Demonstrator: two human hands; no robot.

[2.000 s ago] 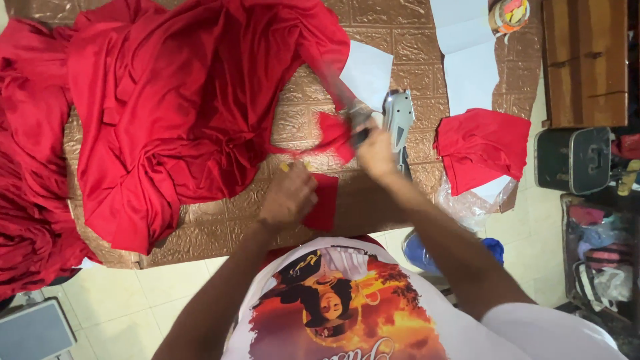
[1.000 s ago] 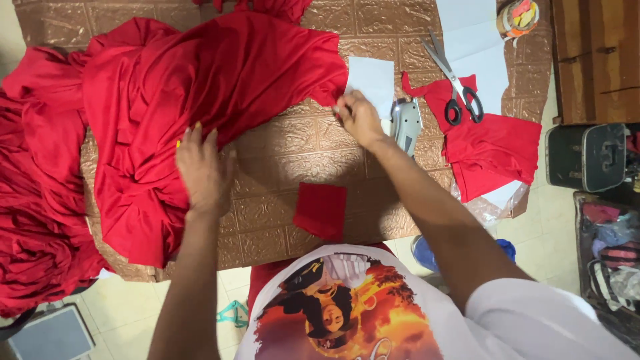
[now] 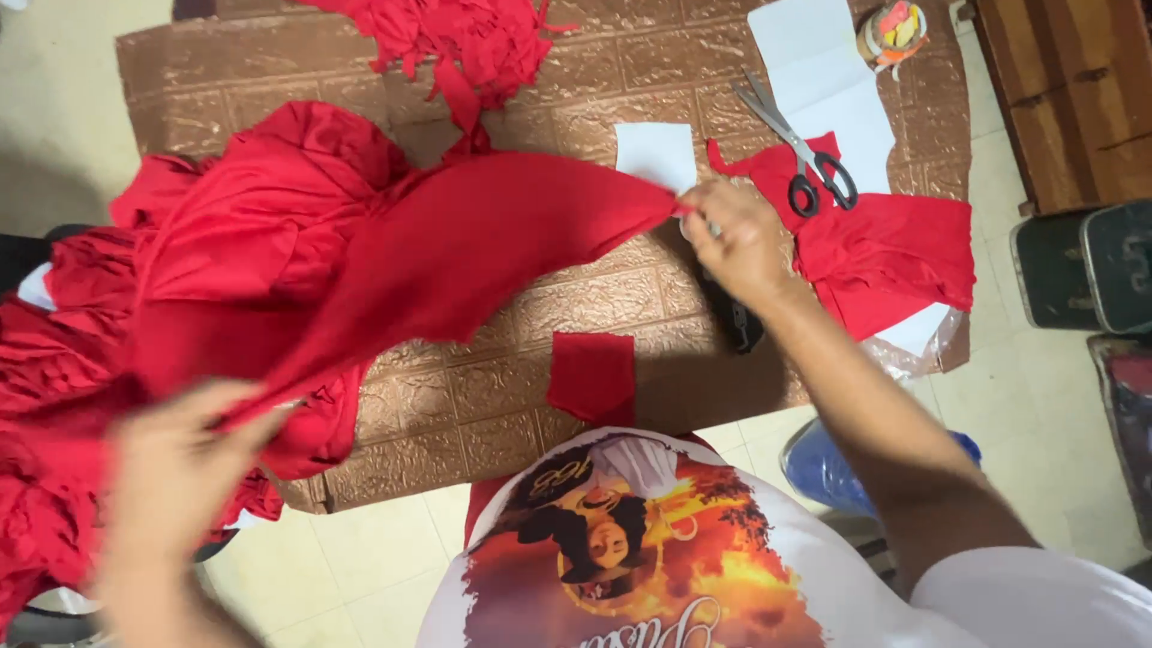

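Observation:
My right hand point(image 3: 733, 236) pinches the right end of a large red cloth point(image 3: 468, 243), which is pulled out across the table. At the lower left my left hand point(image 3: 184, 459), blurred, holds another edge of this cloth between thumb and fingers. Scissors with black handles point(image 3: 792, 139) lie partly open on a red cloth piece point(image 3: 886, 252) at the right. Near the table's front edge a small red cloth square point(image 3: 592, 376) lies flat. A white paper square point(image 3: 655, 155) is just beyond my right hand. Under that hand a dark-ended tool point(image 3: 742, 319) is mostly hidden.
Red fabric scraps point(image 3: 468, 45) are heaped at the far side of the brick-patterned table cover point(image 3: 504, 441). Long white paper point(image 3: 814, 63) and a jar with colourful contents point(image 3: 893, 34) are at the far right. More red cloth point(image 3: 45, 360) hangs at the left. A wooden cabinet point(image 3: 1071, 99) stands right of the table.
The scissors, in my right hand two seconds ago, were on the red pieces one second ago and still lie there. My hands have lifted and stretched the large cloth; my left hand has moved left and nearer me.

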